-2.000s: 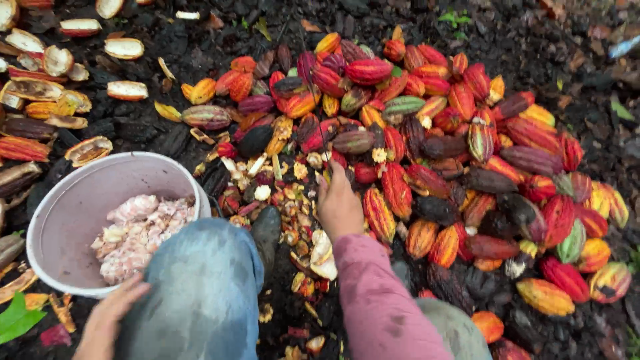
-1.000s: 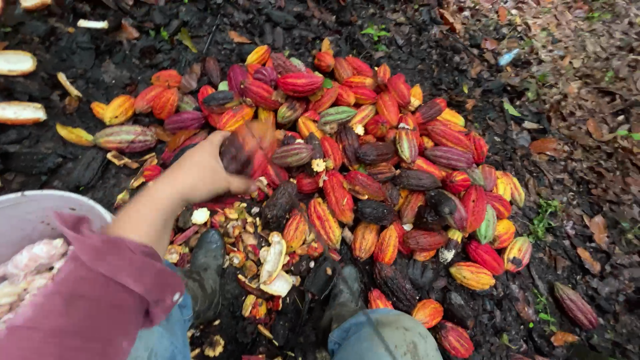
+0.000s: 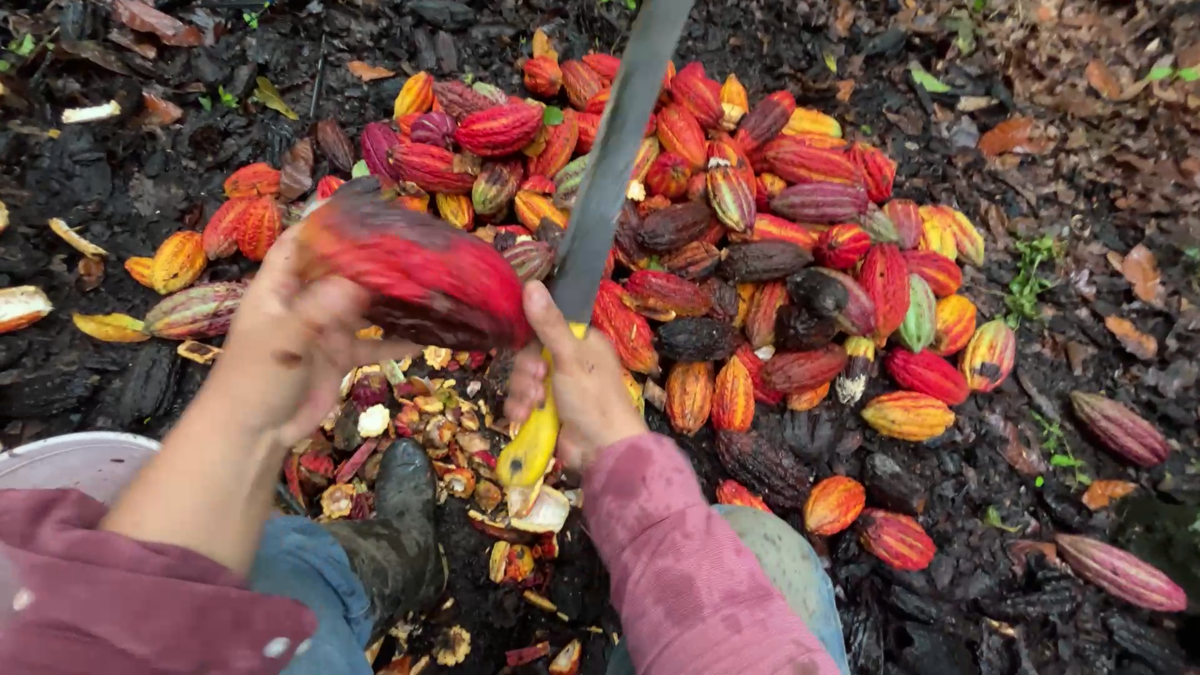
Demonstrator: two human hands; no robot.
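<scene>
My left hand [image 3: 291, 347] holds a large red cacao pod [image 3: 412, 267] with dark patches, blurred by motion. Its right end is close to my right hand [image 3: 572, 384], which grips the yellow handle [image 3: 532, 445] of a machete. The machete's steel blade [image 3: 619, 150] points up and away, over a heap of red, orange, yellow and dark cacao pods [image 3: 797, 375]. Below my hands, cut husk pieces [image 3: 450, 422] lie on the ground beside a boot.
At the lower left the rim of a white bucket [image 3: 80, 455] shows behind my sleeve. My dark boot [image 3: 408, 525] stands among the husks. Single pods [image 3: 1120, 429] lie at the right, and an opened husk [image 3: 21, 307] lies at the far left on dark, leafy soil.
My left hand has gone from beside the bucket to the heap and has lifted a red pod from there. The machete now shows plainly in my right hand. The view has shifted right.
</scene>
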